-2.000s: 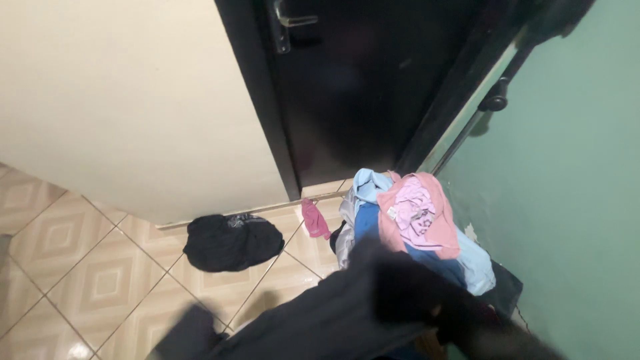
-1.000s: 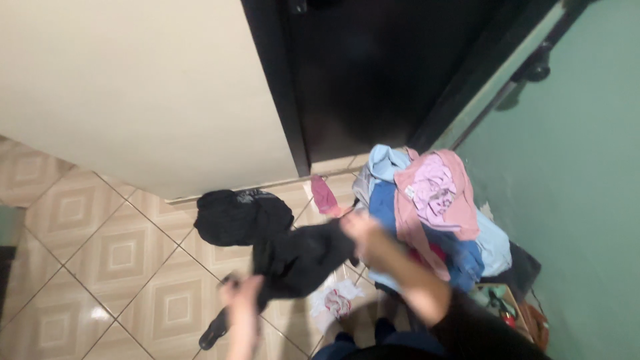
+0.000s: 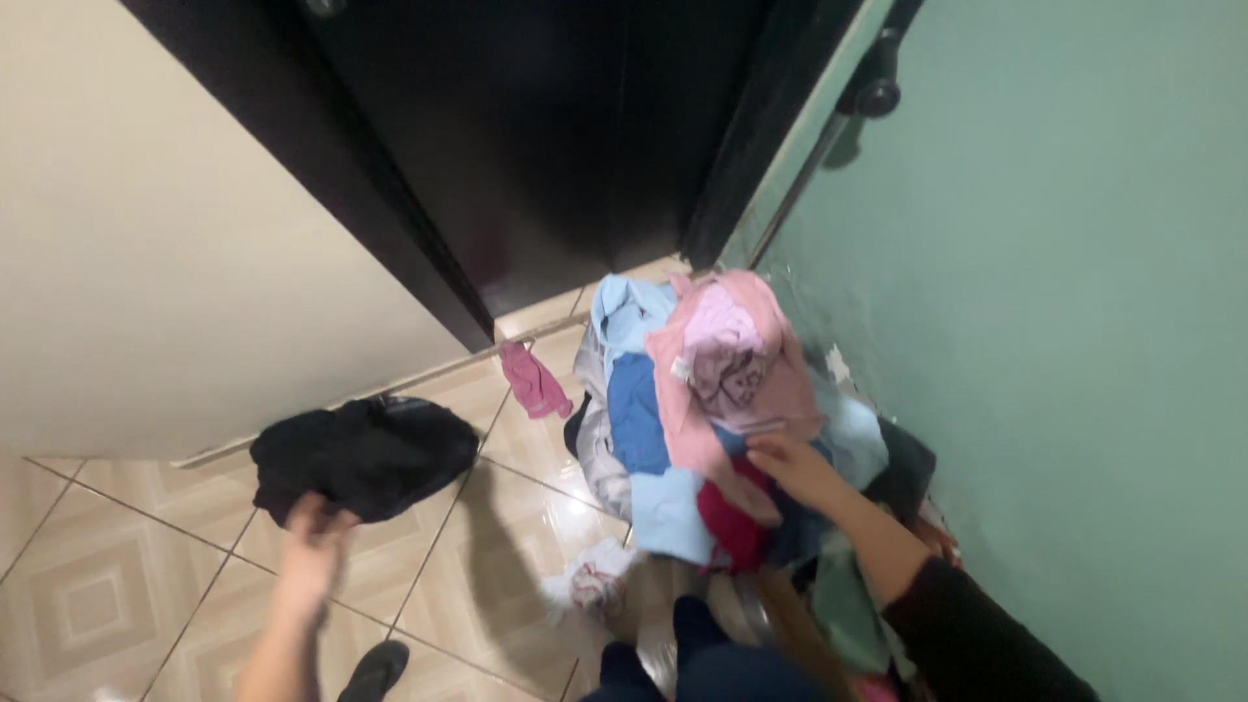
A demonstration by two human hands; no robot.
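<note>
My left hand [image 3: 317,551], blurred, is at the lower edge of a heap of black clothing [image 3: 366,458] on the tiled floor by the cream wall; its fingers look apart and hold nothing. My right hand [image 3: 790,468] reaches to the pile of clothes at the right, its fingertips by a pink garment [image 3: 790,390]. Whether it grips any cloth cannot be told. A lilac printed garment [image 3: 721,322] lies on the pink one. Blue cloth [image 3: 639,409], light blue cloth [image 3: 671,517] and red cloth [image 3: 733,517] show around them.
A small pink cloth [image 3: 534,380] and a crumpled white cloth [image 3: 597,582] lie on the floor. A dark flip-flop [image 3: 378,668] is at the bottom left. Beyond the pile stand a black door [image 3: 556,146] and a green wall [image 3: 1053,292]. My legs show at the bottom.
One second ago both hands held a black garment between them; now it is out of them, and the black heap looks larger. The right hand has moved to the clothes pile.
</note>
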